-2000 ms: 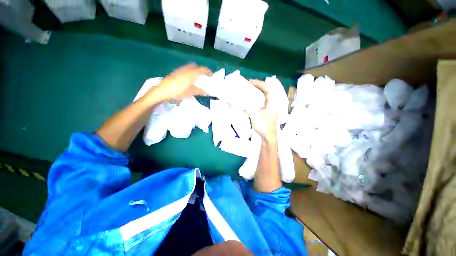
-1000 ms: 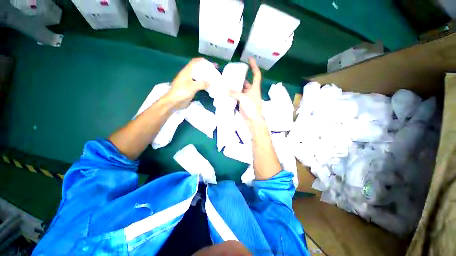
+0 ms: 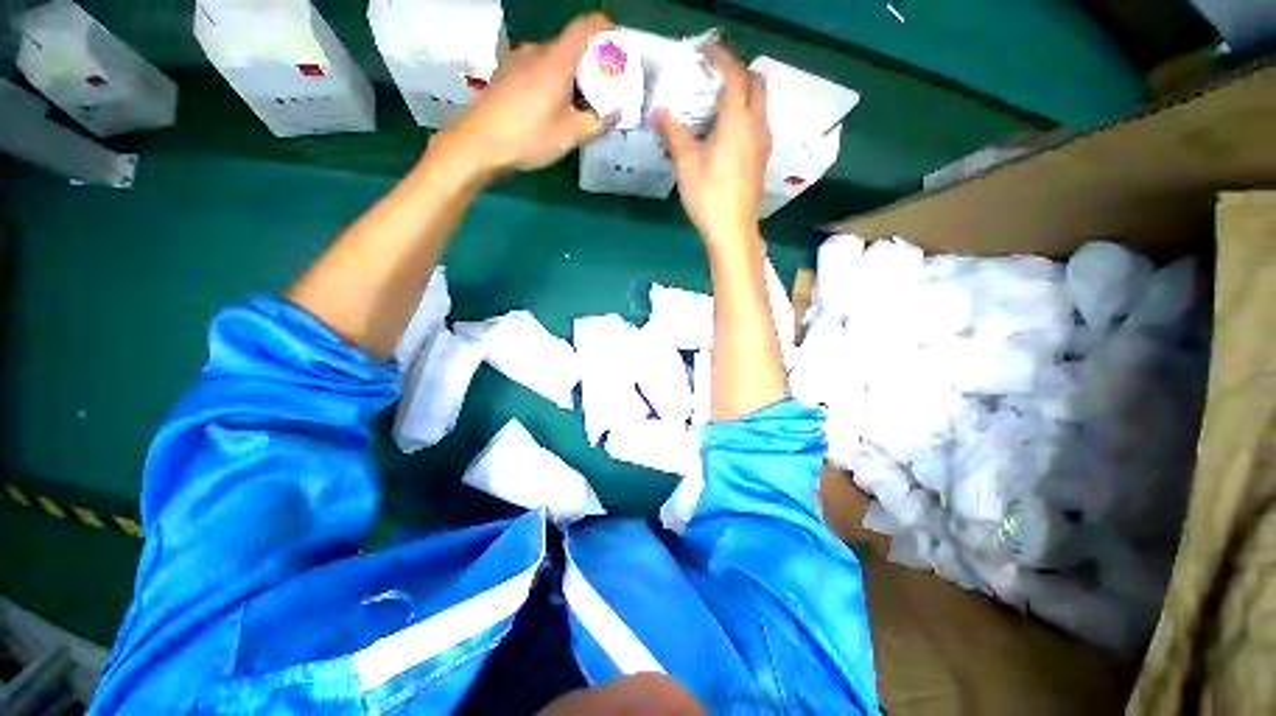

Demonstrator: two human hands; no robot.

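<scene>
My left hand (image 3: 539, 101) grips a white wrapped item (image 3: 612, 77) with a pink-orange mark on its end. My right hand (image 3: 725, 147) grips another white wrapped item (image 3: 686, 84) right beside it. Both hands are bare and hold the items over a white carton (image 3: 626, 164), whose top they hide. Several white wrapped pieces (image 3: 525, 469) lie loose on the green surface (image 3: 252, 308) between my arms and my body.
More white cartons (image 3: 287, 70) with small red marks stand in a row along the far side. At the right a large brown corrugated box (image 3: 980, 203) holds a heap of white wrapped items (image 3: 966, 378). A yellow-and-black striped edge (image 3: 70, 511) runs at lower left.
Both hands have moved from the loose pieces up and away from my body to a carton in the row, carrying the wrapped items. One loose piece now lies apart, near my jacket.
</scene>
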